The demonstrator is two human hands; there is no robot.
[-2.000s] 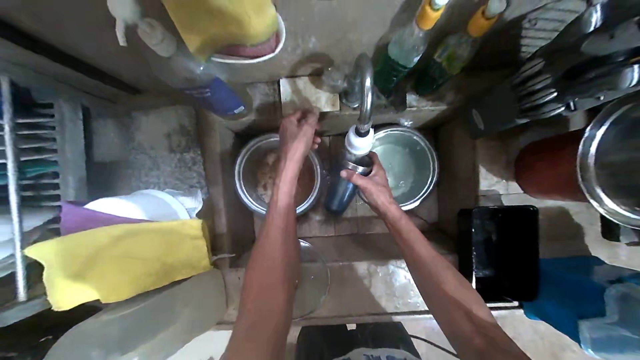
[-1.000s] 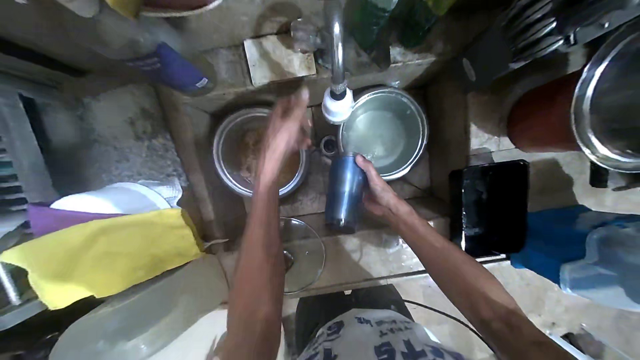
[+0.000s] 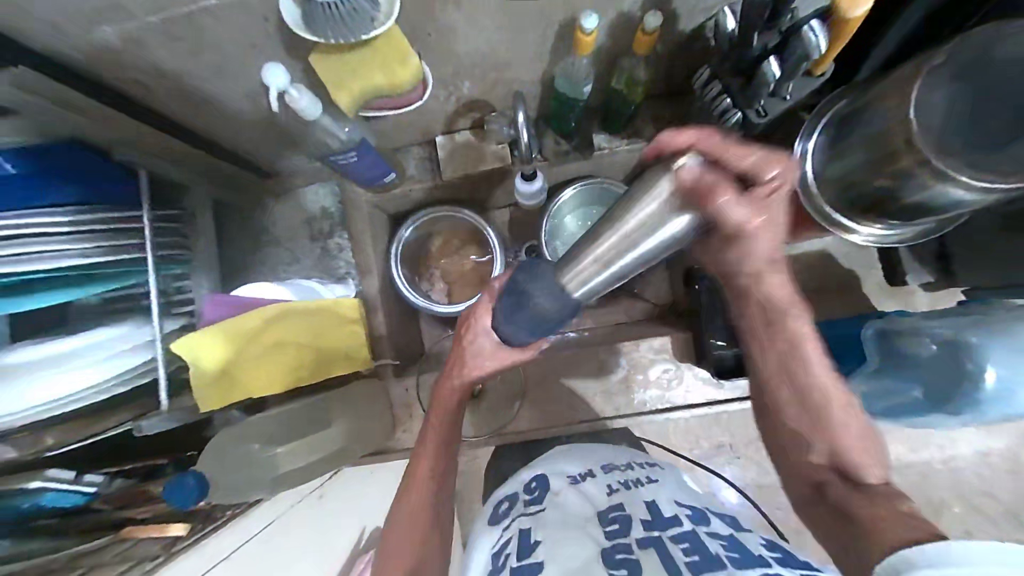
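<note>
A stainless steel tumbler [image 3: 632, 232] with a dark blue lower part is tilted above the sink, dark end towards the lower left. My left hand [image 3: 488, 340] grips its dark end from below. Around its bright metal end is my right hand [image 3: 736, 196]. Behind and left of it, a metal pot [image 3: 396, 264] holds brownish food in liquid. A second metal pot [image 3: 588, 186] with cloudy water is partly hidden by the tumbler. The faucet [image 3: 524, 132] with a white nozzle [image 3: 530, 190] stands at the back of the sink.
A glass lid [image 3: 480, 424] lies in front of the left pot. A pump bottle [image 3: 352, 152] and a yellow sponge [image 3: 372, 68] are at back left. Glass bottles [image 3: 572, 92] stand behind the faucet. A dish rack [image 3: 152, 304] is left, with a yellow cloth [image 3: 276, 348] beside it; a large metal pot [image 3: 848, 160] is right.
The tumbler has moved away from the faucet area and is now tilted, nearer the camera. My left hand, free before, has taken hold of its dark end; my right hand has moved to the metal end.
</note>
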